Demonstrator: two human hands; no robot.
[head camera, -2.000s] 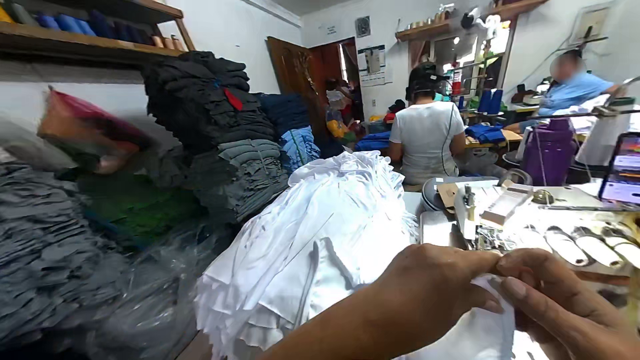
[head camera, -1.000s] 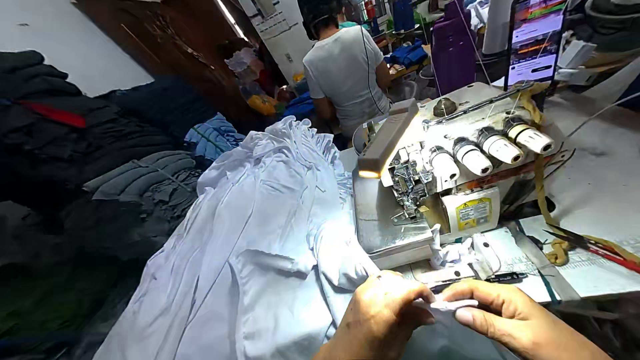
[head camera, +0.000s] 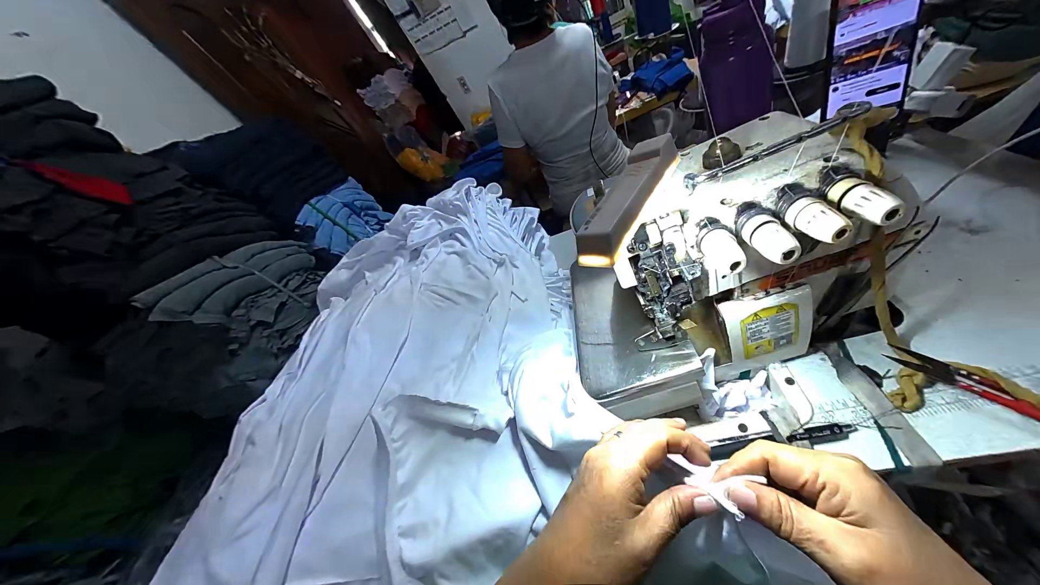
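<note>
My left hand (head camera: 630, 496) pinches an edge of white fabric (head camera: 719, 485) between thumb and fingers. Close beside it, my right hand (head camera: 821, 500) grips the same edge, the two thumbs nearly meeting. Part of the piece hangs below the hands, partly hidden by them. A large heap of white fabric pieces (head camera: 439, 325) lies to the left of my hands. Beyond the hands stands an overlock sewing machine (head camera: 764, 195) with its lamp (head camera: 630, 203) lit over the needle area. A small crumpled white scrap (head camera: 739, 396) rests at the machine's front edge.
Scissors with red handles (head camera: 967, 380) and a yellowish strip (head camera: 881, 301) lie at the right on the white table (head camera: 967, 422). A phone (head camera: 869, 57) stands behind the machine. Stacked dark garments (head camera: 187, 211) fill the left. A person in a white shirt (head camera: 556, 106) is beyond, back turned.
The view has swung down and toward the machine since the earliest frame. Both hands still hold white fabric close together.
</note>
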